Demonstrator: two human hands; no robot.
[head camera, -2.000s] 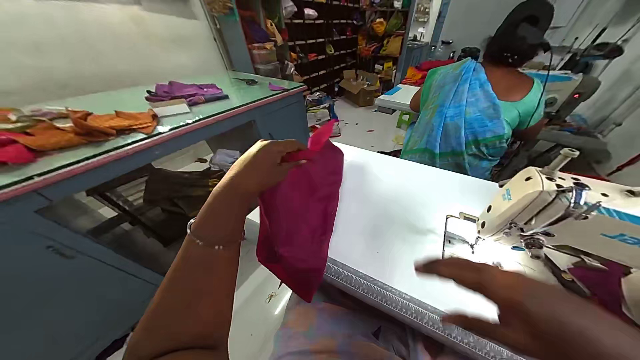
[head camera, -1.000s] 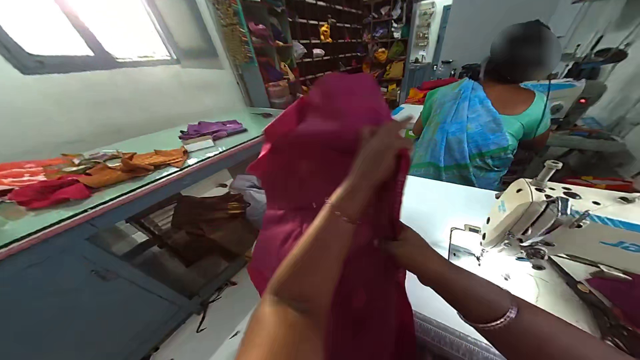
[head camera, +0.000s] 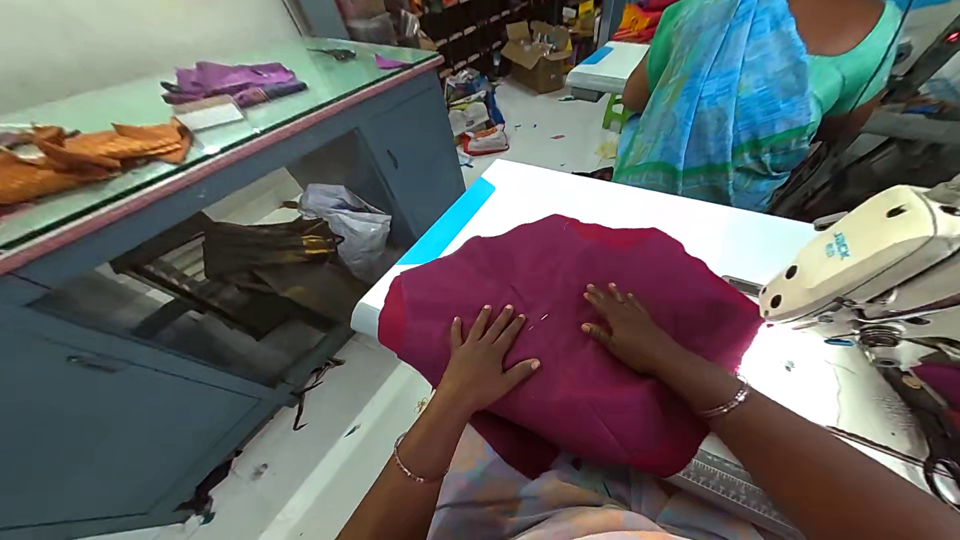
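Note:
A piece of magenta-purple fabric (head camera: 555, 405) lies spread over the front of the white sewing table (head camera: 570, 187), with part of it hanging over the near edge. On its left half my left hand (head camera: 486, 360) rests palm down, fingers apart. My right hand (head camera: 626, 330) lies flat on the right half, its fingers slightly spread. Between the hands two small pale marks show on the cloth. The right edge of the fabric reaches the head of a Jack sewing machine (head camera: 847, 255), whose lamp lights the table.
A metal ruler (head camera: 731, 480) runs along the table's near edge; scissors (head camera: 941, 472) lie at far right. A glass-topped counter (head camera: 300, 112) with orange cloth (head camera: 90, 157) and purple cloth (head camera: 236, 82) stands left. A person (head camera: 720, 97) sits beyond the table.
The fabric, held up in both earlier frames, now lies on the table. Both hands have come down flat on it. The view has tilted down.

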